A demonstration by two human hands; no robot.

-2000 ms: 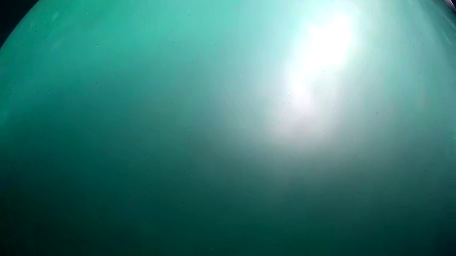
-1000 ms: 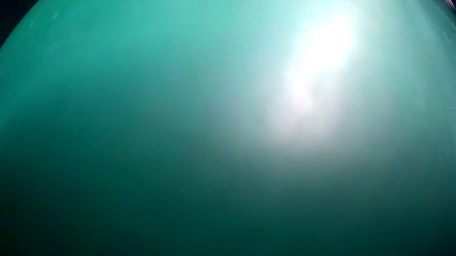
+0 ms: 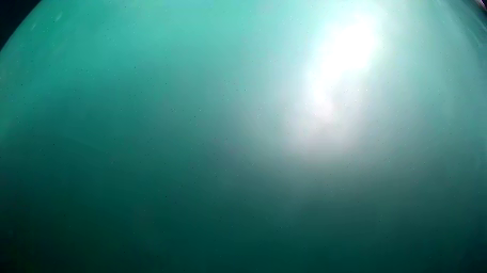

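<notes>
A blurred, smooth green surface (image 3: 133, 138) fills nearly the whole head view, very close to the camera. It looks like the green bench top, but the blur hides any detail. A bright white glare lies on it right of the upper middle, fading to grey below. The surface darkens towards the bottom of the picture. Neither my left hand nor my right hand is in view. No product, box or bag can be made out.
A dark area (image 3: 13, 16) shows beyond the curved edge of the green surface at the top left. A small dark patch with a pinkish spot shows at the top right corner, too small to identify.
</notes>
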